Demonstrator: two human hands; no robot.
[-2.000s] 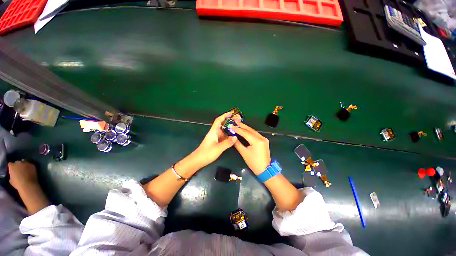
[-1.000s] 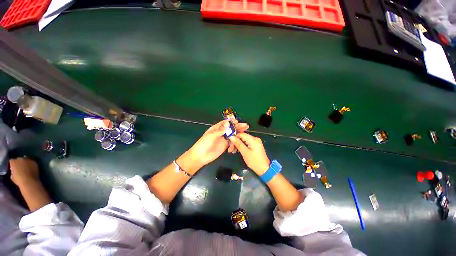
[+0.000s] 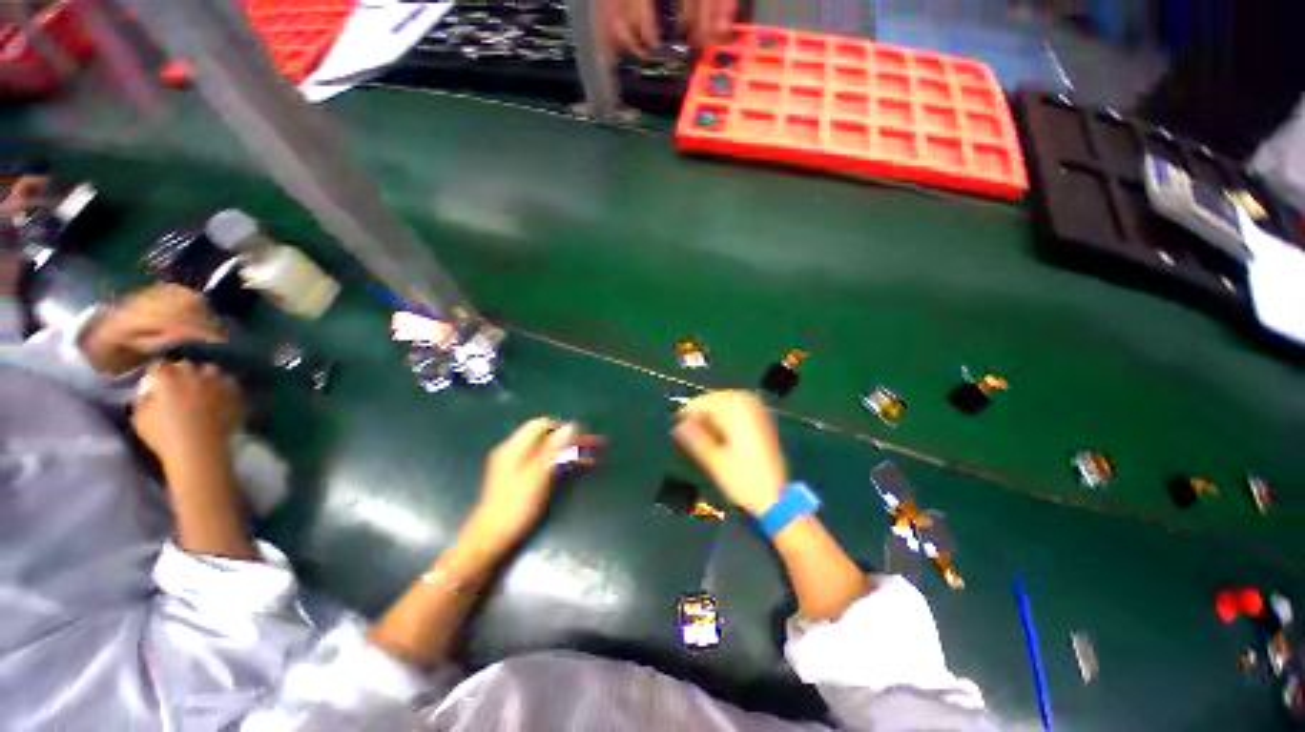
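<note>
My left hand [image 3: 518, 479] holds a small shiny watch piece [image 3: 573, 455] at its fingertips. My right hand [image 3: 730, 441] is apart from it, fingers curled down near the bench seam; blur hides whether it holds anything. An open watch housing [image 3: 693, 352] lies beyond my right hand. A dark display module with an orange tail [image 3: 678, 496] lies between my hands, nearer me. Another open housing [image 3: 700, 622] lies close to my body. Loose displays with flex cables [image 3: 916, 526] lie right of my right hand.
Silver-rimmed watch bodies [image 3: 470, 358] cluster by the metal post [image 3: 308, 157]. Housings and displays line the seam at right. A blue stick [image 3: 1032, 655] and pale strip [image 3: 1085, 656] lie right. A red-orange tray [image 3: 859, 109] is at the far side. A neighbour's hands [image 3: 183, 401] are left.
The view has swung left and up. My hands have moved apart, the left one keeping the small piece. More of the red-orange tray and the neighbour now shows.
</note>
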